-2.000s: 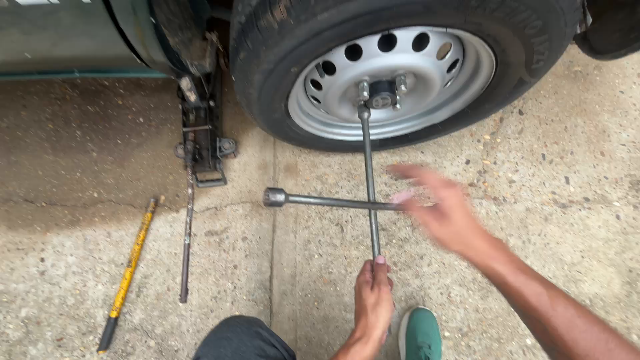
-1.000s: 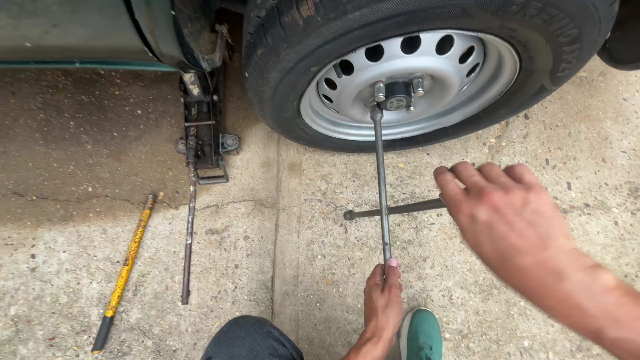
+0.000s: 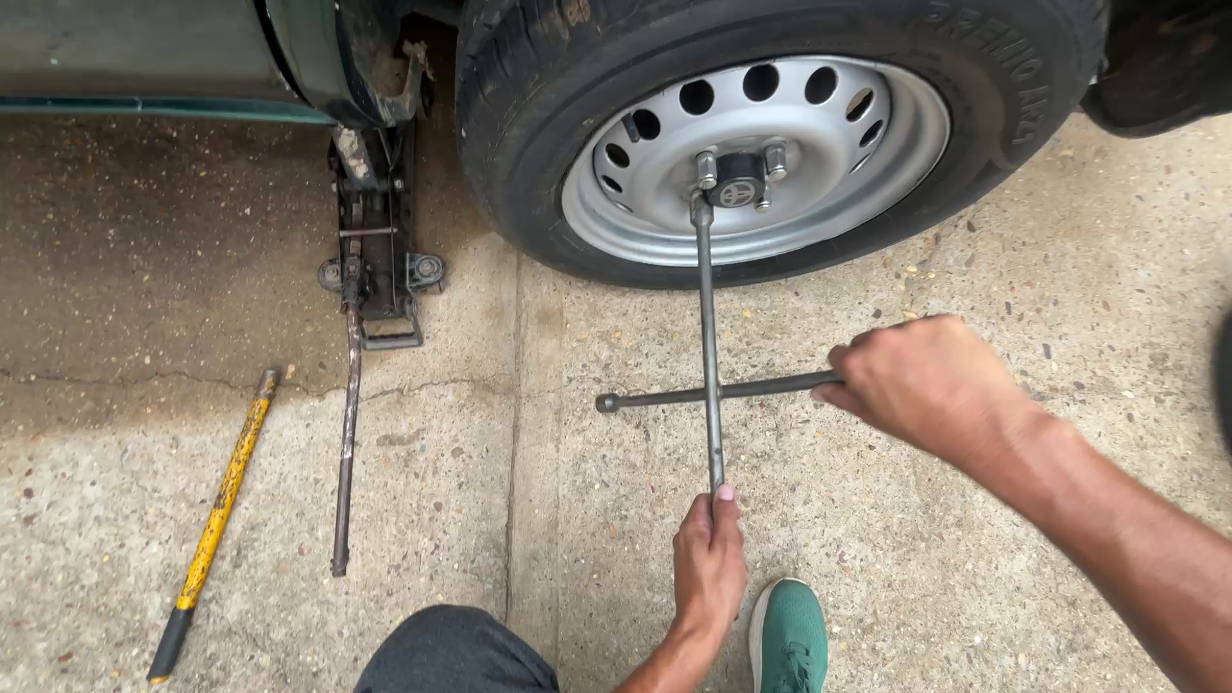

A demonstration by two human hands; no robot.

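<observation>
A four-way lug wrench (image 3: 709, 318) reaches from the silver steel wheel (image 3: 654, 231) toward me, its far socket over the lug position left of and below the black center cap (image 3: 737, 180). Around the cap, several lug nuts (image 3: 776, 160) show. My left hand (image 3: 710, 558) is closed around the near end of the wrench's long bar. At the right end of the crossbar, my right hand (image 3: 924, 385) grips it, hiding that end. The crossbar's left socket points left over the concrete. The black tire (image 3: 520, 154) surrounds the wheel.
Left of the tire, a floor jack (image 3: 377, 212) stands under the green vehicle's sill (image 3: 164, 109), its dark handle rod (image 3: 345, 481) reaching toward me. A yellow bar with a black grip (image 3: 221, 505) lies on the concrete farther left. My green shoe (image 3: 791, 635) is near my left hand.
My right hand, off to the right of the crossbar and blurred two seconds ago, is now closed on its right end. The crossbar has turned about the long bar. My left hand keeps its hold.
</observation>
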